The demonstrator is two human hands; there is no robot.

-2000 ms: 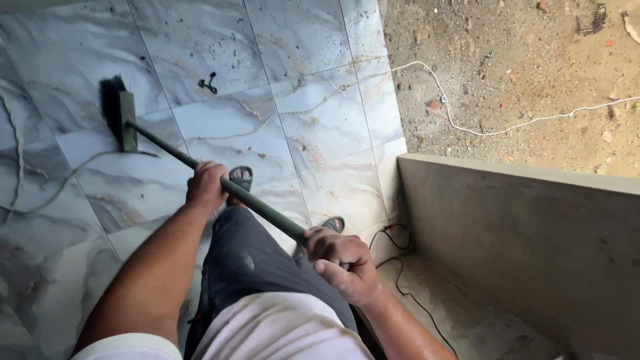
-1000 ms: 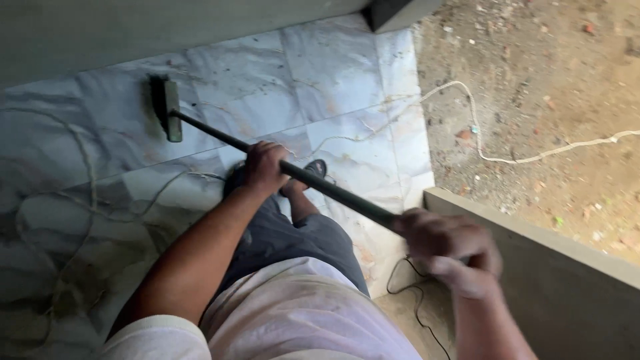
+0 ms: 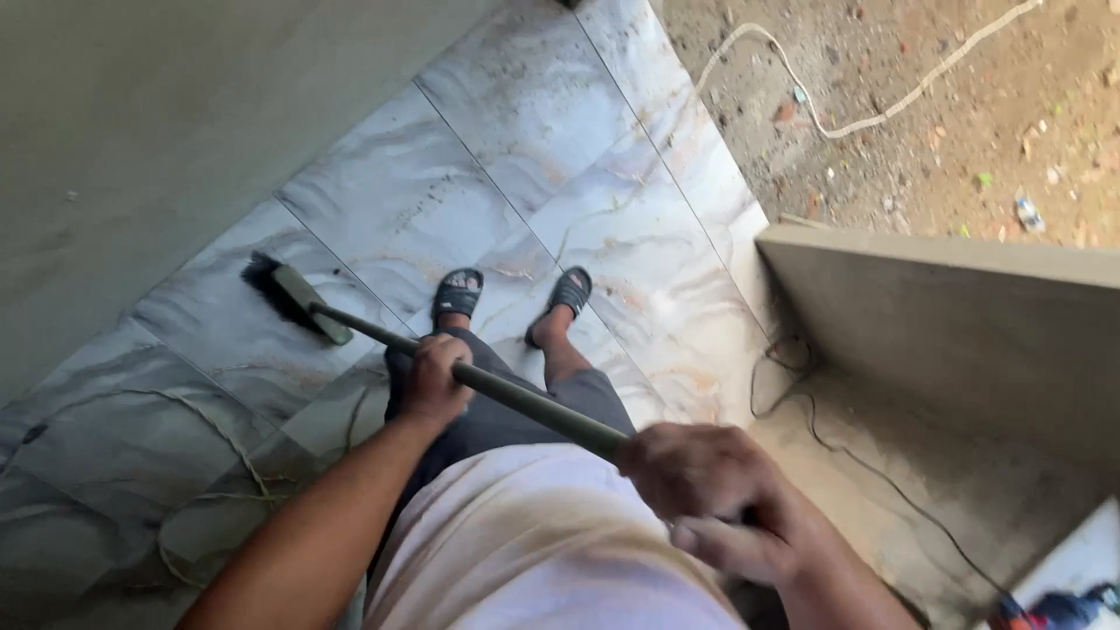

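A push broom with a green head and dark bristles rests on the marbled floor tiles, left of my sandalled feet. Its long green handle runs from the head across my shorts toward the lower right. My left hand is wrapped around the handle's middle. Near the upper end, my right hand grips the handle in front of my shirt; this hand is a little blurred. Loose grit lies scattered on the tiles beyond my feet.
A plastered wall borders the tiles at upper left, and a low wall stands at right. A pale cord crosses the dirt ground. Another cord lies at lower left, and a dark cable runs over the right-hand floor.
Both hands have kept hold of the broom handle. The view has turned, bringing more of the plastered wall in at the upper left. The small black item on the tiles is out of view.
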